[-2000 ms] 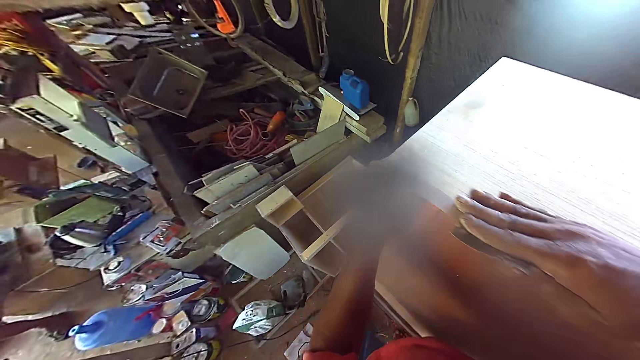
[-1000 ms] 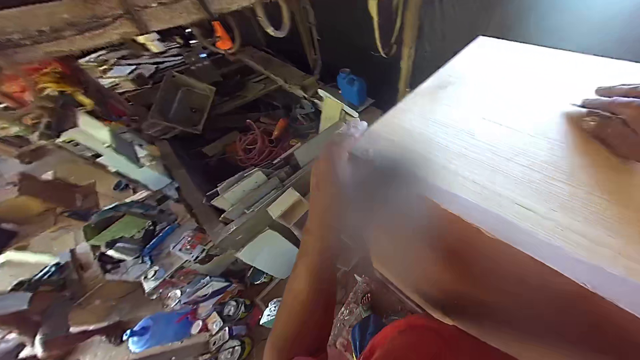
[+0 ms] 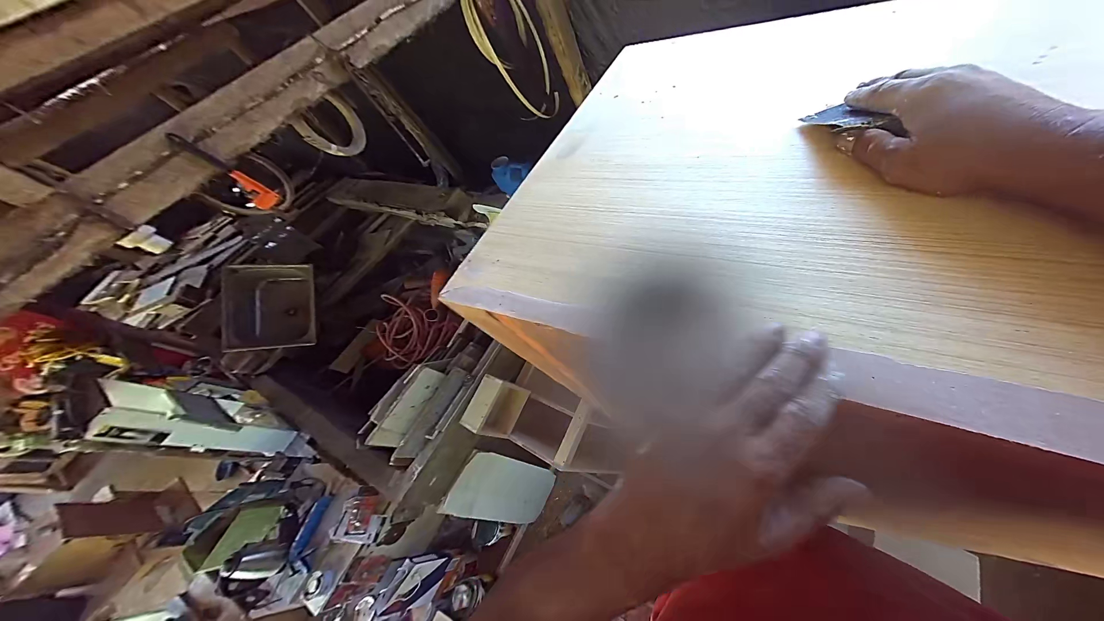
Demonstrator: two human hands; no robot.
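Note:
A pale wooden panel (image 3: 690,198), the top of a box-like piece, fills the right side. My right hand (image 3: 949,129) lies on it near the upper right and presses a dark, thin sheet (image 3: 849,119), possibly sandpaper, against the surface. My left hand (image 3: 759,431) is at the panel's near edge strip (image 3: 931,384), its fingers at or over that edge and coated with whitish dust. A blurred grey patch covers part of this hand, so whether it holds anything cannot be told.
Below to the left are a metal sink basin (image 3: 269,307), a coiled red hose (image 3: 414,332), a small wooden frame (image 3: 526,418) and scattered scraps. A blue container (image 3: 511,175) stands behind the panel's left edge. Rough wooden beams (image 3: 216,147) cross the upper left.
My left hand has come from the panel's left corner to its near edge. My right hand is farther in view, with the dark sheet now visible under it. The view has shifted.

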